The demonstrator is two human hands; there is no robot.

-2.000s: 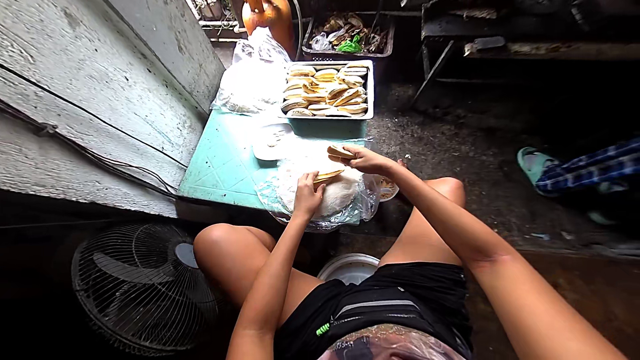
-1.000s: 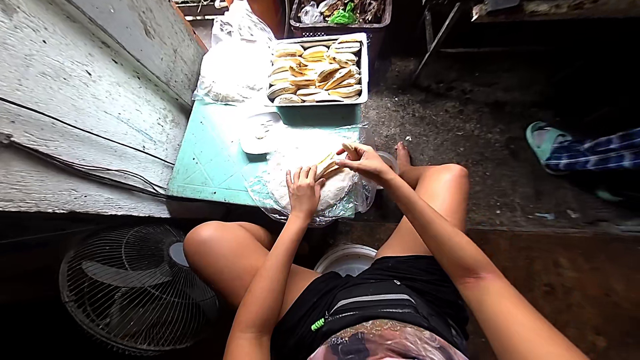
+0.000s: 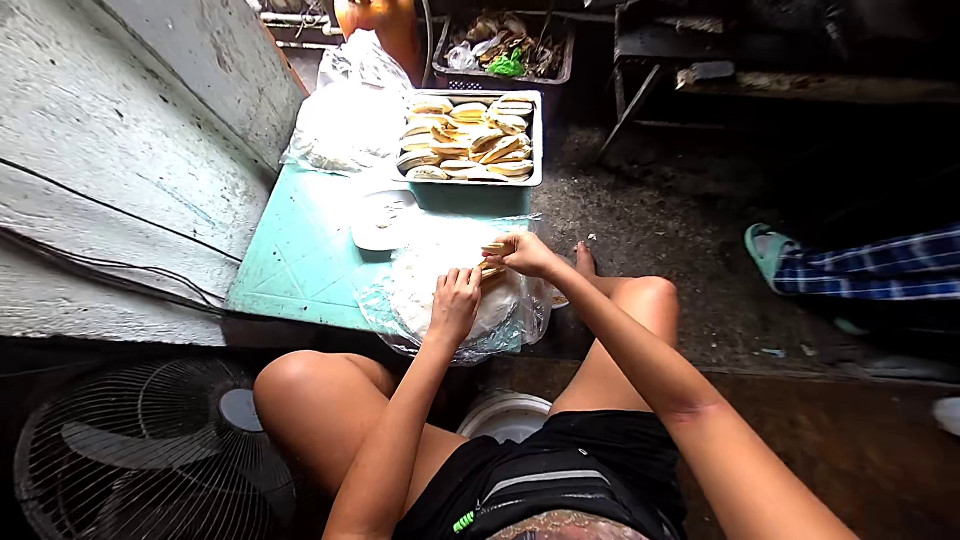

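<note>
Over a stack of round white wrappers (image 3: 427, 281) on clear plastic, my left hand (image 3: 455, 300) rests with its fingers on a yellowish banana piece (image 3: 493, 274). My right hand (image 3: 525, 255) pinches another pale yellow piece (image 3: 493, 248) just above it, close to the left fingertips. A metal tray (image 3: 537, 142) of split bananas (image 3: 469, 142) stands beyond the wrappers on the turquoise table (image 3: 300, 262). Left of the wrappers is a white dish (image 3: 384, 219) with small bits in it. The undersides of both pieces are hidden.
A filled white plastic bag (image 3: 337, 124) sits at the table's back left, beside the wall. Behind are an orange gas cylinder (image 3: 386, 34) and a crate of scraps (image 3: 566, 64). A fan (image 3: 150, 450) stands lower left, a white bucket (image 3: 510, 412) between the legs. A person's sandalled foot (image 3: 769, 255) is at right.
Two seconds ago each hand held a banana piece apart from the other; now the hands are close together over the wrappers. The left hand has turned palm down.
</note>
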